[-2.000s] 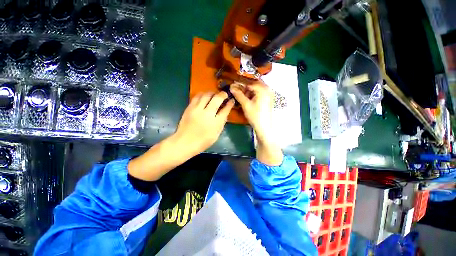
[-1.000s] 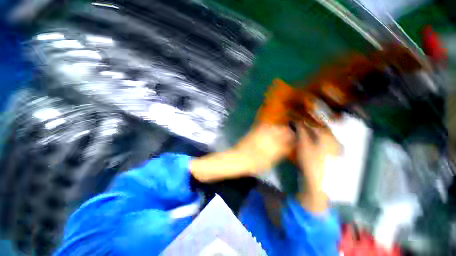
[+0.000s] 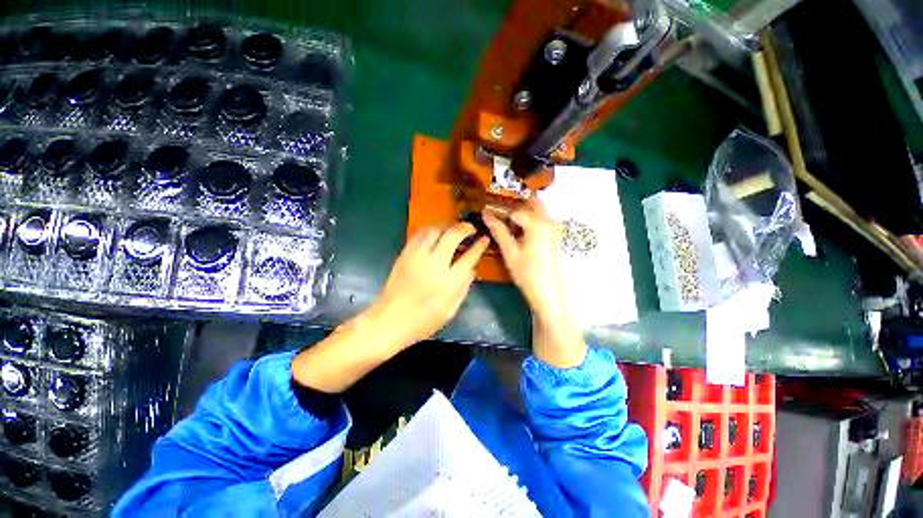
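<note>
My left hand holds a small black housing between thumb and fingers, just in front of the fixture at the foot of the orange toggle press. My right hand meets it there, its fingertips at the housing's right side. Whether the right fingers pinch a tiny metal piece is too small to tell. The hands hide part of the fixture and the orange base plate. A pile of tiny metal pieces lies on the white paper sheet right of the press.
A blister tray with black parts stands at left, more trays lower left. Right of the sheet are a white parts box and a crumpled clear bag. A red divided crate sits below the bench. Pale sheets show at my chest.
The view swung and blurred one second ago, then came back near its earlier framing, with the bench slightly lower. Both hands stay together around the black housing by the press.
</note>
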